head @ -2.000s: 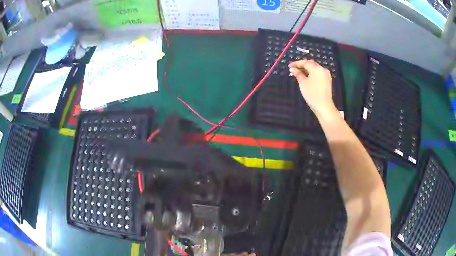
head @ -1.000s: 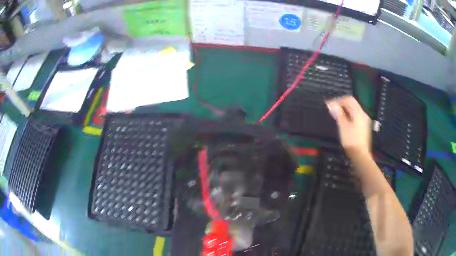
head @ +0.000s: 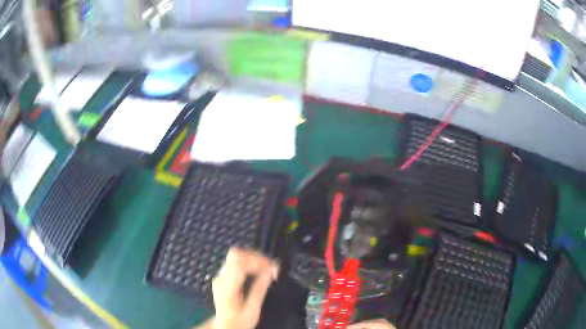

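Note:
The black fixture (head: 376,218) stands at bottom centre, blurred, with a red lead on its front. Its red ribbed clamp handle (head: 340,294) points down toward me. My left hand (head: 244,286) is over the lower right edge of the left component tray (head: 212,228), left of the handle, with thumb and fingers close together; blur hides whether a part is between them. My right hand (head: 372,324) is cut off by the bottom edge, just right of the handle; its grip cannot be seen.
Black trays lie right of the fixture (head: 466,283), behind it (head: 443,173), at far right (head: 527,202) and far left (head: 77,199). White papers (head: 247,128) lie at rear left. A large monitor (head: 417,32) is behind; a red cable (head: 443,125) hangs down from it.
My right hand has left the rear tray and is now at the bottom edge by the handle. My left hand has come into view over the left tray. The view has shifted, showing the monitor.

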